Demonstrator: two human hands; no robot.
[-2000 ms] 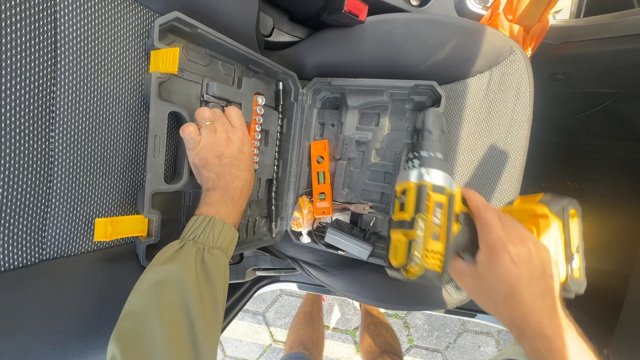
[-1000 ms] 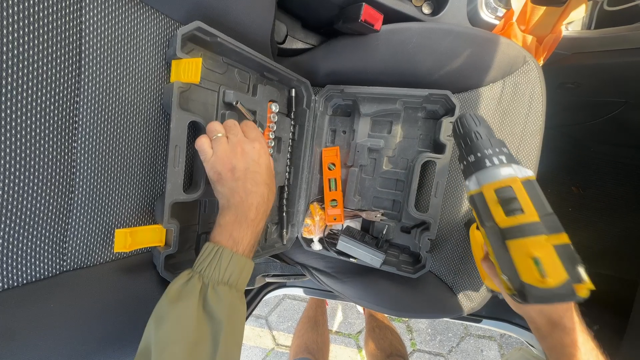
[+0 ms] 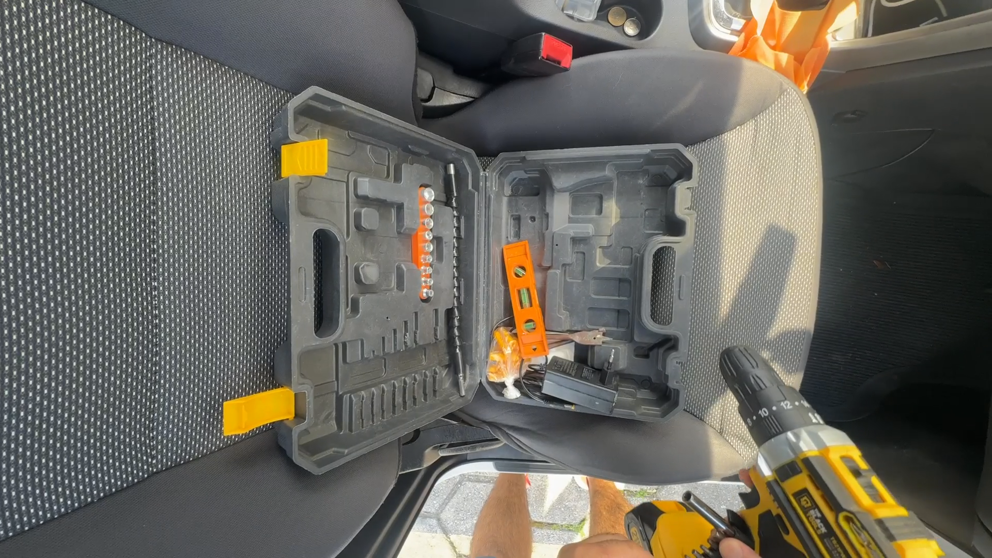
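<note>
A yellow and black cordless drill [image 3: 821,473] is at the lower right, its chuck pointing up and left. My right hand [image 3: 745,477] grips it, mostly hidden behind the body. At the bottom edge, partly cut off, my left hand [image 3: 604,547] is beside the drill's battery, with a thin metal shaft tool [image 3: 705,513] between its fingers. Open on the car seat lies a grey plastic tool case [image 3: 487,232]. It holds a row of sockets [image 3: 426,244], a long flexible shaft [image 3: 456,287], an orange spirit level [image 3: 525,298], a black power adapter [image 3: 580,385] and a spade bit [image 3: 585,337].
Yellow latches [image 3: 260,411] stick out from the case's left side. A small bag of orange pieces [image 3: 504,360] lies by the adapter. Behind the seat cushion [image 3: 744,232] are a red seat-belt buckle [image 3: 555,52] and orange fabric [image 3: 783,43]. Bare legs show below.
My left hand has left the socket side of the case and moved down and right to the drill. The metal tool seen above that hand is gone from its place. The drill has moved lower.
</note>
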